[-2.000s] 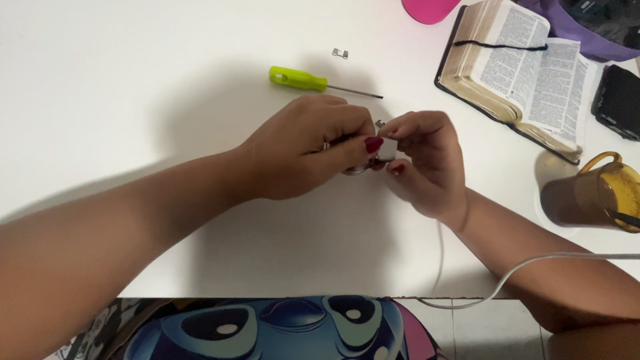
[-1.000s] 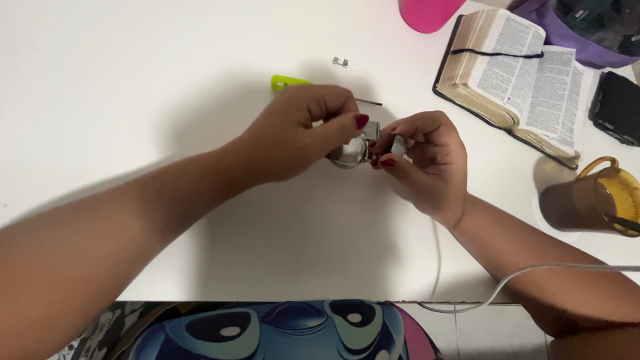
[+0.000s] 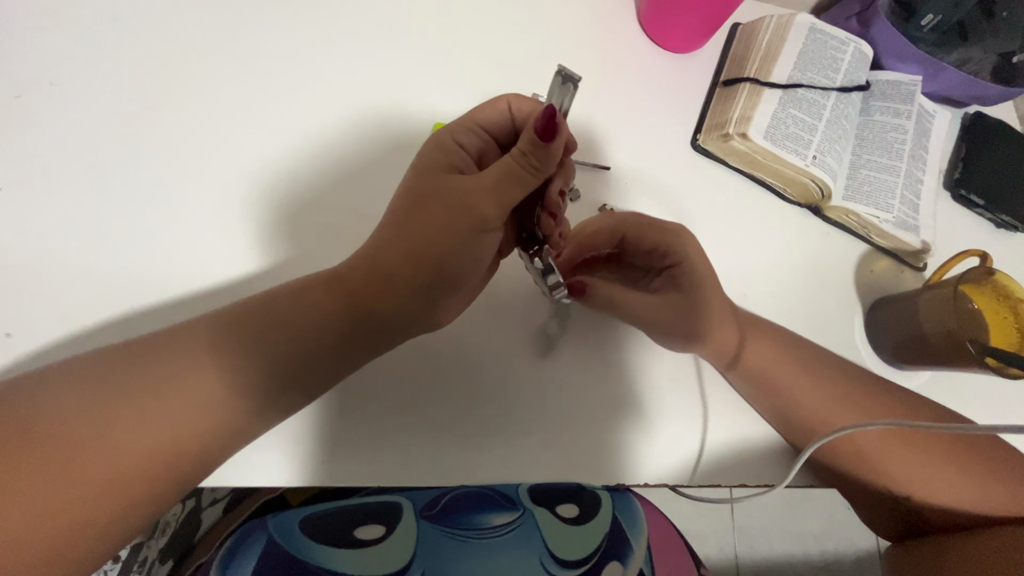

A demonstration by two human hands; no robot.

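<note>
My left hand point(image 3: 488, 188) is closed around a metal watch bracelet point(image 3: 548, 276), whose clasp end point(image 3: 563, 86) sticks up above the thumb. The bracelet's lower links hang below that hand, and the thumb and fingers of my right hand point(image 3: 648, 276) pinch them at the side. My left hand hides most of the piece. Behind it lies a screwdriver; only its shaft tip point(image 3: 594, 166) and a bit of its yellow-green handle point(image 3: 438, 126) show. Small metal pieces point(image 3: 606, 208) lie on the white table point(image 3: 200, 120) just above my right hand.
An open book point(image 3: 808, 120) with a dark ribbon lies at the upper right, beside a black object point(image 3: 988, 172) and a purple bag point(image 3: 920, 64). An amber glass mug point(image 3: 920, 320) holds a brown drink. A pink container point(image 3: 684, 20) stands at the top. A white cable point(image 3: 880, 426) crosses my right forearm.
My left hand has turned upright, with the clasp end now raised above its thumb. My right hand has moved to the lower links. The small white piece seen earlier at my right fingers no longer shows.
</note>
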